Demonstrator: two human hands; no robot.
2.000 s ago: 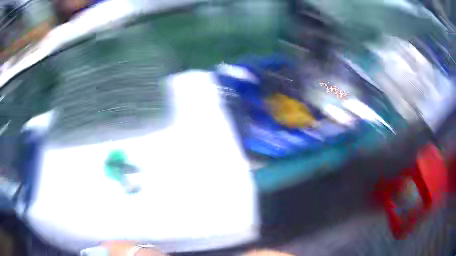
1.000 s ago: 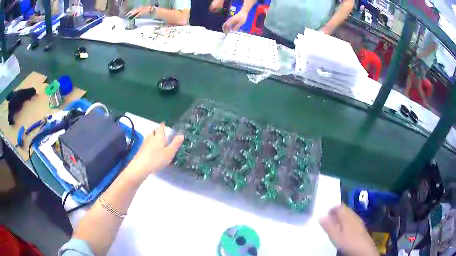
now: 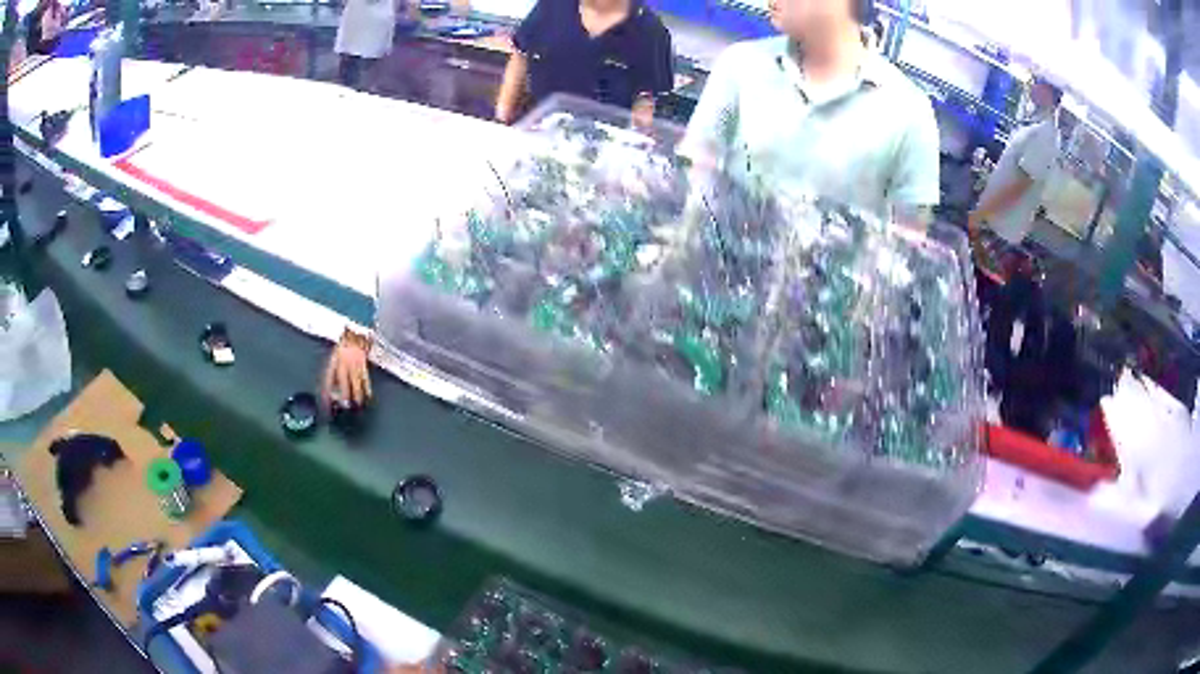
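Observation:
A clear blister tray with green circuit boards (image 3: 526, 639) shows at the bottom edge, mostly cut off. A small skin-coloured patch, which looks like part of my left hand (image 3: 419, 653), is at the tray's left side, cut off by the edge. Its fingers cannot be made out. My right hand is out of the picture. A large stack of clear trays (image 3: 632, 408) filled with green boards stands across the green line.
Black oval housings (image 3: 417, 499) lie along the green line (image 3: 553, 540). Another person's hand (image 3: 349, 374) touches one. Two people stand behind the stack. A blue bin (image 3: 158, 599) with a dark grey box, and a green spool (image 3: 165, 475), are at lower left.
The view has swung up and across the line. The near tray has dropped to the bottom edge, my right hand has left the picture and the large tray stack has come into view.

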